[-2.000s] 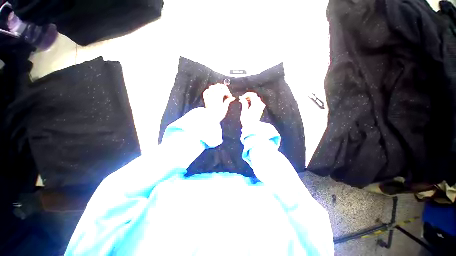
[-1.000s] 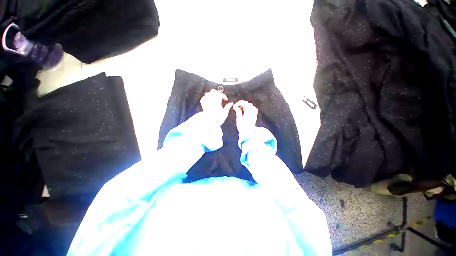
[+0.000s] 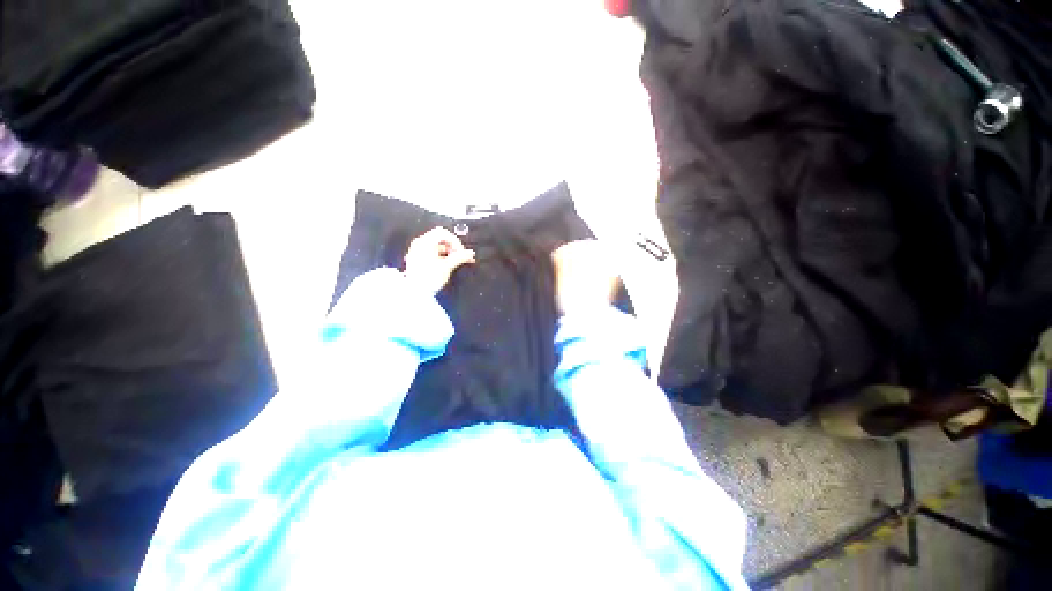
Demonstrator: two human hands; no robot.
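Black trousers (image 3: 496,335) lie spread on the white table with the waistband away from me. A round waist button (image 3: 461,230) and a small label (image 3: 480,211) show at the waistband. My left hand (image 3: 436,256) is on the trousers just below the button, with thumb and fingertips close together at the cloth; whether cloth is pinched is unclear. My right hand (image 3: 586,275) is at the right side of the trousers, washed out by glare, its fingers not readable. Small thread snips (image 3: 652,246) lie on the table right of the trousers.
Folded black garments (image 3: 138,335) lie at left, more (image 3: 162,87) at upper left. A purple translucent object (image 3: 52,167) is at the left edge. A large loose black heap (image 3: 796,231) fills the right, with a metal round-ended tool (image 3: 997,109) on it. Speckled floor (image 3: 738,462) shows at lower right.
My right hand has moved away from the left one, to the right side of the trousers. My left hand remains near the button. The view has shifted right.
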